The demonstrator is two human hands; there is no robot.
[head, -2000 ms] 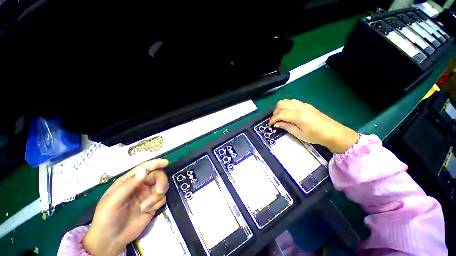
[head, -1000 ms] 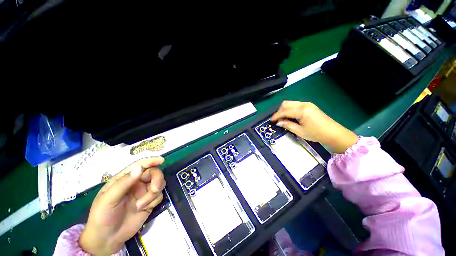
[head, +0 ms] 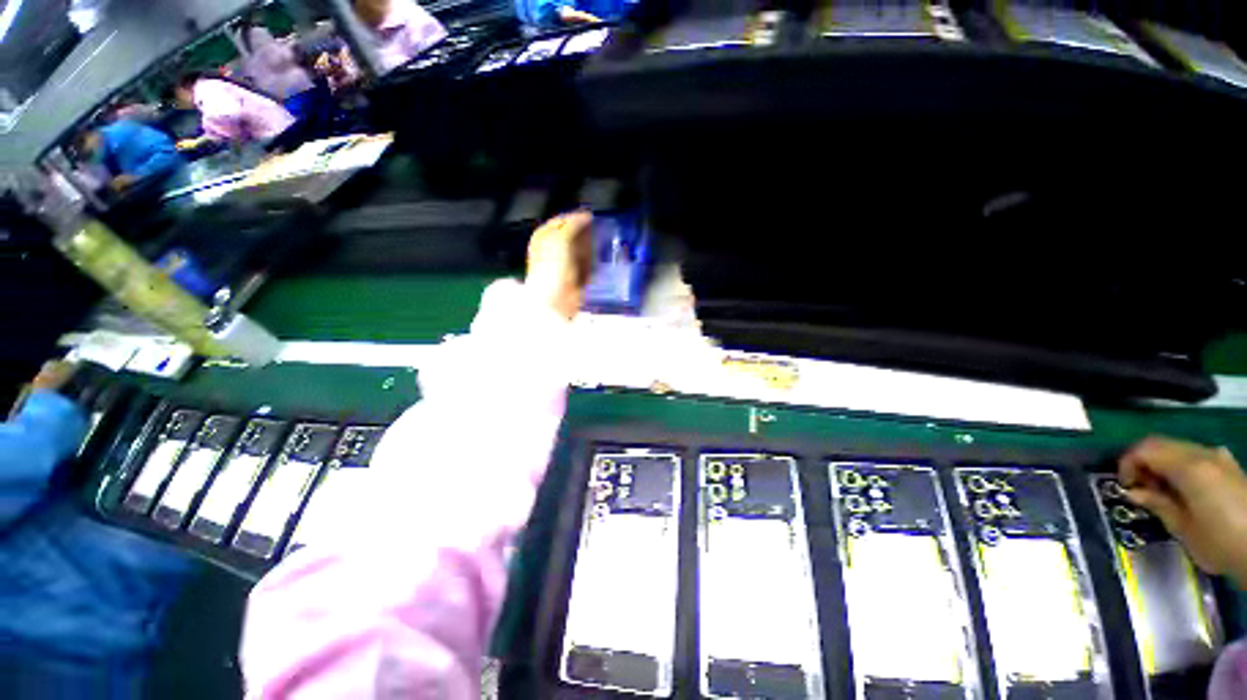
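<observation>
Several phone rear housings (head: 622, 588) lie in a row in a black foam tray (head: 691, 574), each with rings at its black camera end and a white panel. My left hand (head: 561, 260) is stretched out beyond the tray, blurred, at the left side of the blue bin (head: 618, 263); its fingers and whether they hold anything are unclear. My right hand (head: 1187, 492) is at the camera end of the rightmost housing (head: 1162, 602), fingertips close together over the rings; any small part between them is hidden.
A small gold heap (head: 760, 369) lies on the white strip (head: 930, 393). A large black structure (head: 889, 205) stands behind. At left are a second tray with housings (head: 226, 472), a blue-sleeved person (head: 82, 547) and a yellowish upright object (head: 137, 287). More people sit farther back.
The view has swung left. My left hand has moved from beside the tray's left end to the blue bin. My right hand remains over the camera end of the rightmost housing.
</observation>
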